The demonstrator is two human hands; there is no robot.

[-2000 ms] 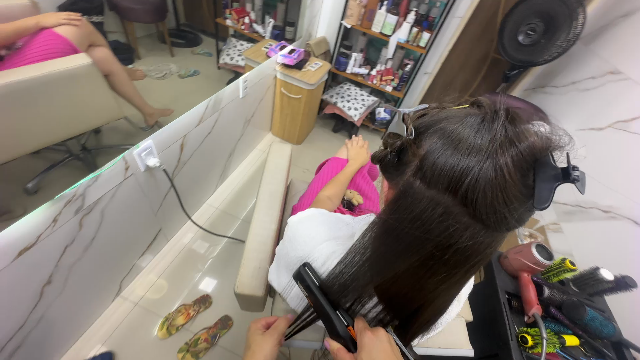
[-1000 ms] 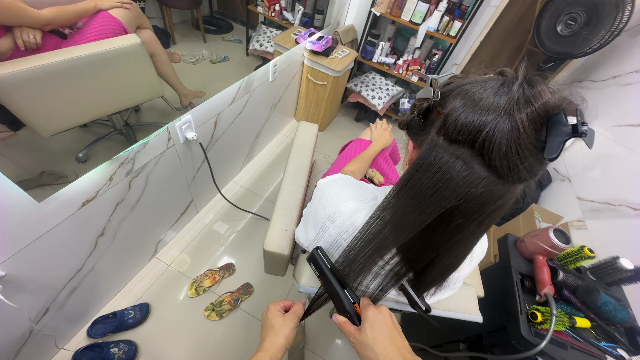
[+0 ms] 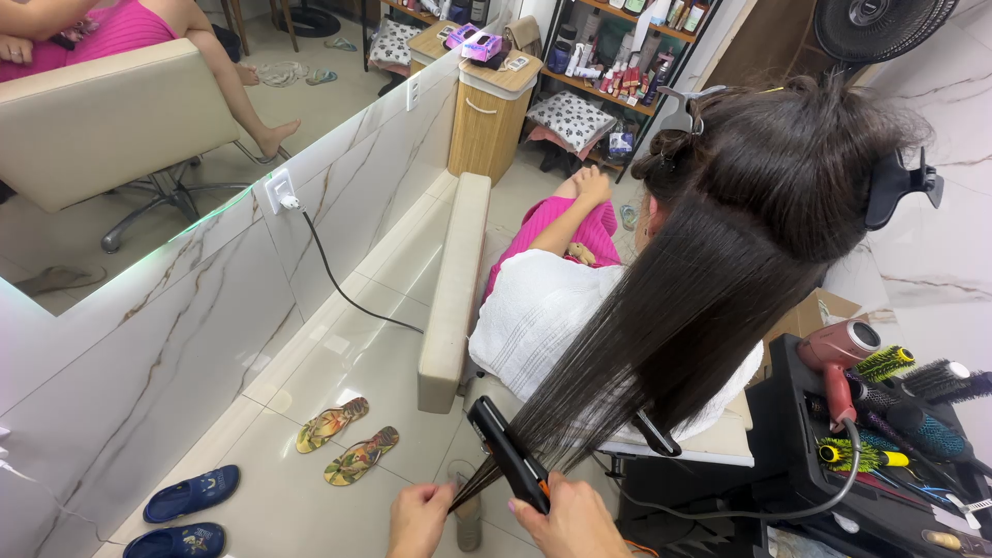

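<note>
A seated person's long dark hair (image 3: pixel 697 294) hangs down over a white towel (image 3: pixel 535 310) on the shoulders. My right hand (image 3: pixel 573 515) grips a black flat iron (image 3: pixel 508 453), whose plates lie around a strand near its lower end. The strand's tips are pinched in my left hand (image 3: pixel 422 508), just left of the iron. A black claw clip (image 3: pixel 891 190) holds hair at the right of the head, and a grey clip (image 3: pixel 682 108) sits at the front. Another dark clip (image 3: pixel 657 434) is by the hair's lower edge.
A black trolley (image 3: pixel 790 372) at the right bears a pink hair dryer (image 3: pixel 837 349) and several round brushes (image 3: pixel 934 434). The chair's armrest (image 3: pixel 457 287) stands by the marble wall and mirror. Flip-flops (image 3: pixel 360 457) and blue clogs (image 3: pixel 190 492) lie on the floor. A fan (image 3: pixel 876 23) is behind.
Between the first frame and now, the flat iron and both hands have moved down the hair, toward the strand's tips. The view has shifted, bringing the blue clogs into sight.
</note>
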